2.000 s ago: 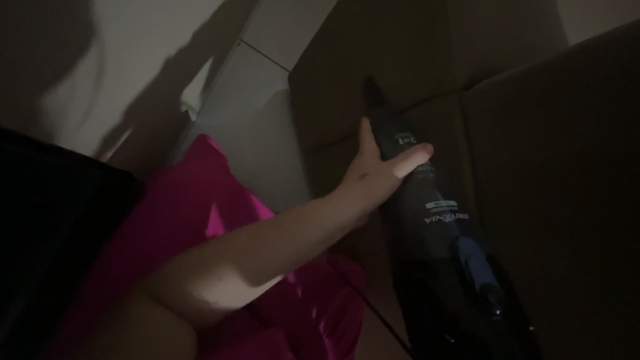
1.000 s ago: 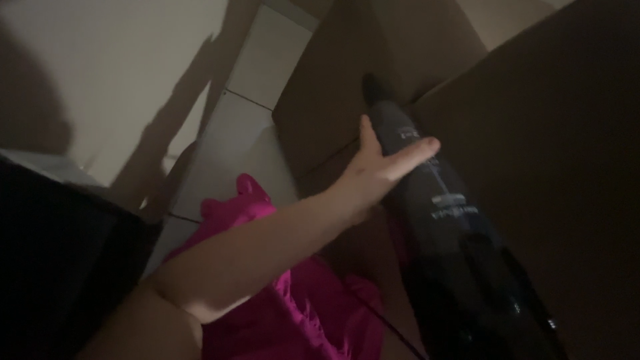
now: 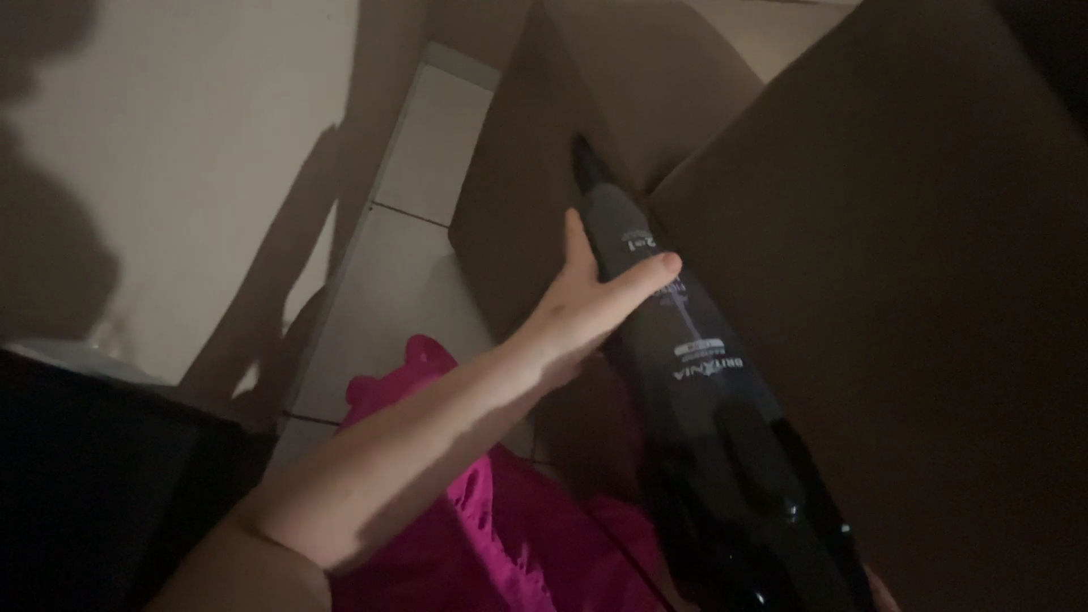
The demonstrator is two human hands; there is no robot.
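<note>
A dark handheld vacuum cleaner (image 3: 705, 399) with a translucent grey front and a glossy black body lies diagonally, its narrow black nozzle (image 3: 586, 166) against or just over the brown sofa. My left hand (image 3: 599, 280) grips its front part, thumb across the top and another finger along the side. At the bottom right, a small bit of my right hand (image 3: 881, 591) shows beside the black rear end; most of it is hidden, so its grip cannot be made out. A thin dark cord passes below the vacuum, over pink cloth (image 3: 544, 510).
Brown sofa cushions or sections (image 3: 850, 255) fill the right side, with a seam near the nozzle. White floor tiles (image 3: 399, 255) run along a light wall (image 3: 212, 127) at left, which bears shadows. A black object (image 3: 102, 476) stands at lower left.
The view has shifted, showing more tiled floor and the sofa at a different angle. My left hand keeps its hold on the vacuum. A bit of my right hand has come into view.
</note>
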